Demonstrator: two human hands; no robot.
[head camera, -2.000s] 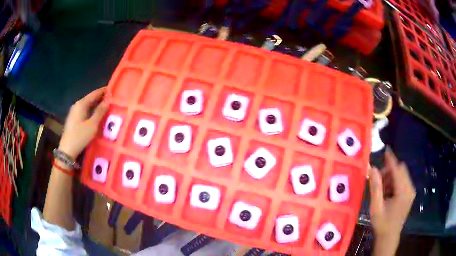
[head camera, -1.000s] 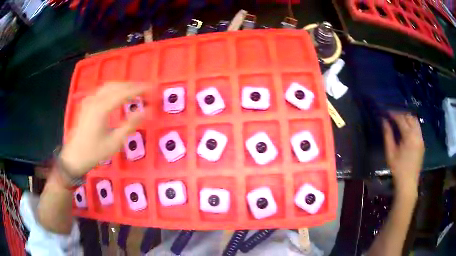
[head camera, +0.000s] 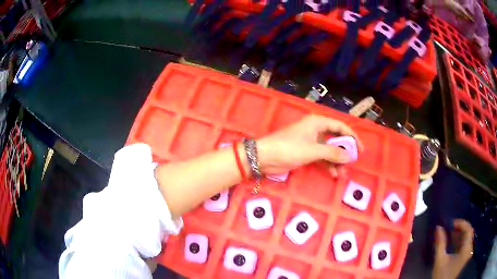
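Observation:
A red-orange parts tray (head camera: 246, 107) lies in front of me, tilted in the view. Pale pink watch cases (head camera: 301, 227) sit in its nearer pockets, round dark sensors up. My left hand (head camera: 305, 143) reaches across the tray and holds one watch case (head camera: 345, 148) at its fingertips above the upper pockets. My forearm hides part of the tray. My right hand (head camera: 455, 248) is at the lower right beside the tray, fingers apart and bent, slightly blurred; no thing shows in it.
Stacked red trays (head camera: 400, 60) with navy straps and pink cases stand behind. Buckles and tan pieces (head camera: 362, 106) lie along the tray's far edge. A metallic-topped bottle (head camera: 429, 148) and pale yellow ring are at right. Another person's sleeve (head camera: 472, 24) shows at the upper right.
My left hand has moved right across the tray and taken a watch case out of a pocket. My right hand has moved lower in the view. The tray appears turned and shifted.

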